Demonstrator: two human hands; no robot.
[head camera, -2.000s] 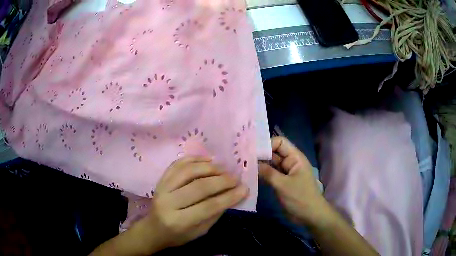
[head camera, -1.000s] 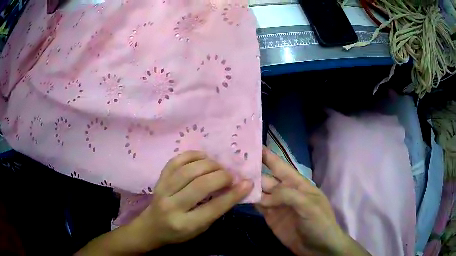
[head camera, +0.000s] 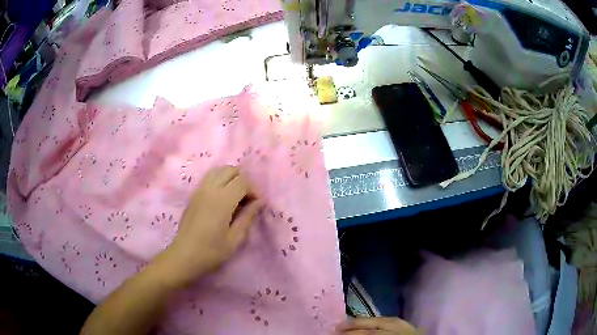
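Observation:
The pink eyelet panel (head camera: 131, 176) lies over the table and hangs past its front edge, its upper right part near the lit presser foot (head camera: 310, 77). My left hand (head camera: 219, 209) lies on the panel's middle, fingers curled on the cloth; whether it pinches a fold is hidden. My right hand (head camera: 376, 326) is cut off by the bottom edge, at the panel's lower right edge; its fingertips touch the edge but its grip cannot be seen fully. The white sewing machine head (head camera: 419, 16) stands at the top.
A folded eyelet pile (head camera: 150, 39) lies behind the panel. Right of the foot are a yellow block (head camera: 326, 90), black phone (head camera: 414, 134), screwdriver (head camera: 481, 77), red-handled tool (head camera: 476, 123) and tangled cream cord (head camera: 546, 144). Plain pink cloth (head camera: 468, 294) lies below the ruler-marked table edge (head camera: 366, 183).
The view has tilted up, bringing the machine into sight. My left hand has moved from the panel's lower corner to its middle. My right hand now shows only at the bottom edge.

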